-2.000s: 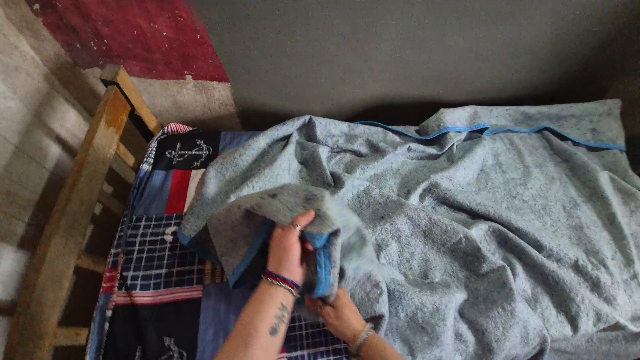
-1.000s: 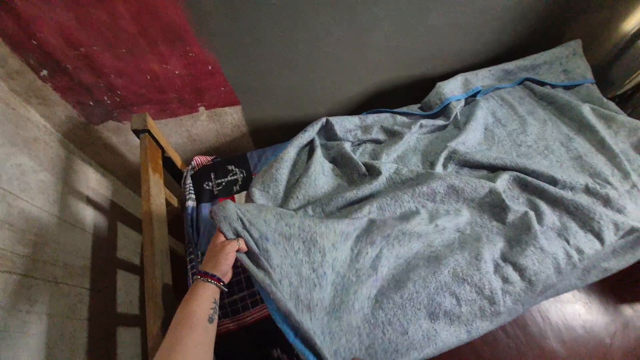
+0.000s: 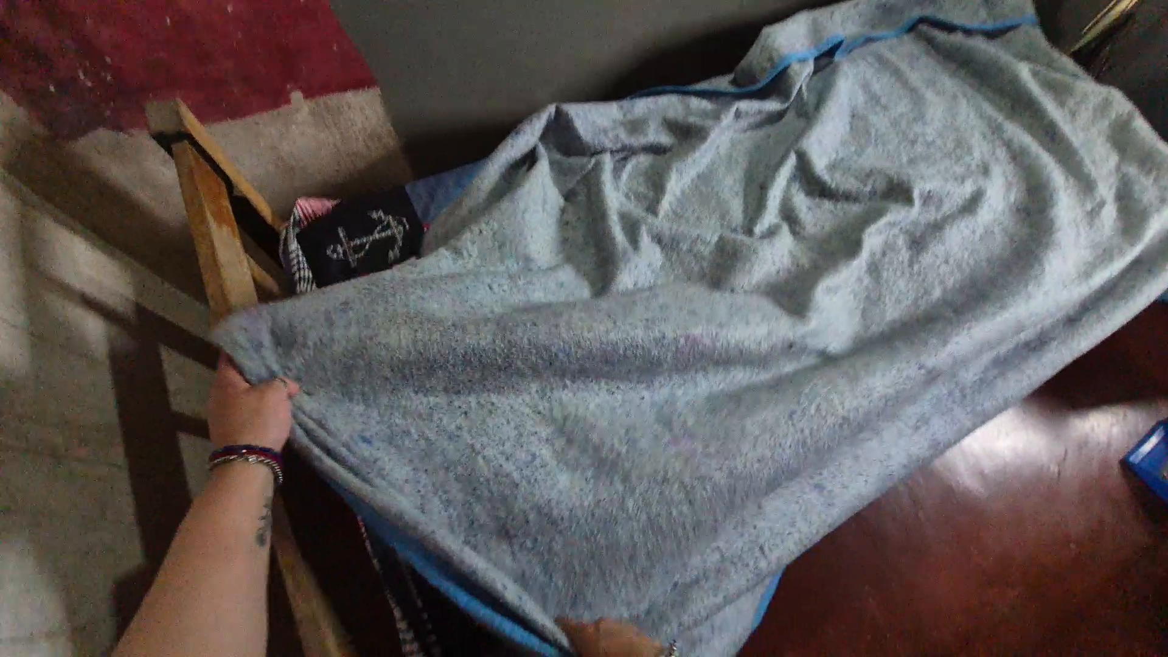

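Observation:
A gray speckled blanket [image 3: 584,365] with blue edging lies rumpled across a bed. Its near left corner is gripped by my left hand [image 3: 251,406], which pulls the cloth taut beside the wooden bed frame and wears bracelets. At the bottom edge of the view, my right hand [image 3: 616,637] holds the near edge of the blanket; only part of it shows. Under the blanket, at the bed's left end, a patterned bedcover [image 3: 370,235] with an anchor motif peeks out.
The wooden bed end [image 3: 212,219] stands at the left by a red and bare plaster wall [image 3: 274,55]. A dark gray wall is behind the bed. A reddish-brown floor [image 3: 949,538] with a blue object [image 3: 1152,461] is at the lower right.
The blanket's left part, bunched in both hands two seconds ago, is spread out over most of the patterned bedcover. My left hand has moved left to the bed end with the corner.

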